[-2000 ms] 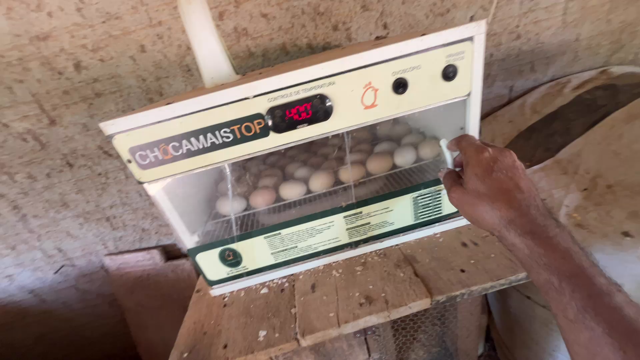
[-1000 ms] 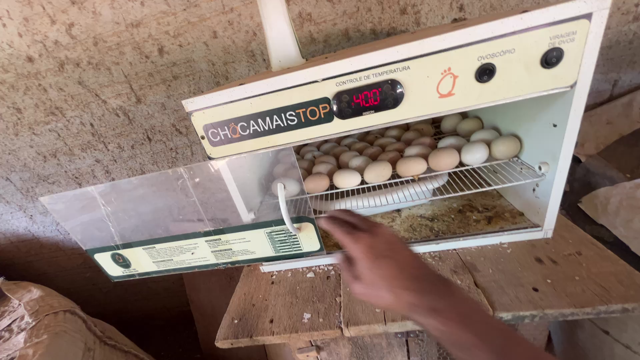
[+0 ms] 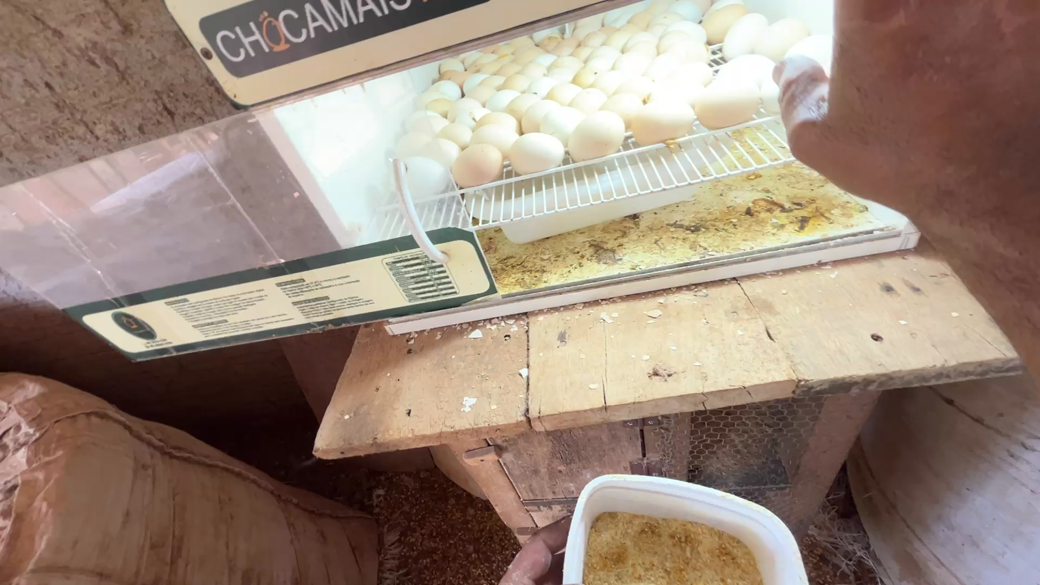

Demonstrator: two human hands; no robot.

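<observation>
My right hand (image 3: 812, 106) reaches in from the right, its fingertips at the eggs on the right part of the wire rack; whether it grips an egg cannot be seen. Many eggs (image 3: 597, 135) lie on the white wire rack (image 3: 650, 171) inside the incubator. Below the rack are a white tray (image 3: 561, 215) and a stained floor (image 3: 731, 219). The clear sliding door (image 3: 162, 211), with a white handle (image 3: 418, 215), stands slid to the left. At the bottom, my left hand (image 3: 536, 556) holds a white plastic container (image 3: 691, 487) with yellowish-brown crumbly matter inside.
The incubator rests on a wooden plank table (image 3: 569, 366) strewn with white flakes. Wire mesh (image 3: 747, 439) shows under the table. A filled sack (image 3: 187, 496) stands at the lower left, and another pale sack-like surface (image 3: 951, 479) is at the right.
The door, closed two seconds ago, has been slid left. My right hand has gone from the door handle to the eggs. My left hand and the container have come into view, and the view is closer.
</observation>
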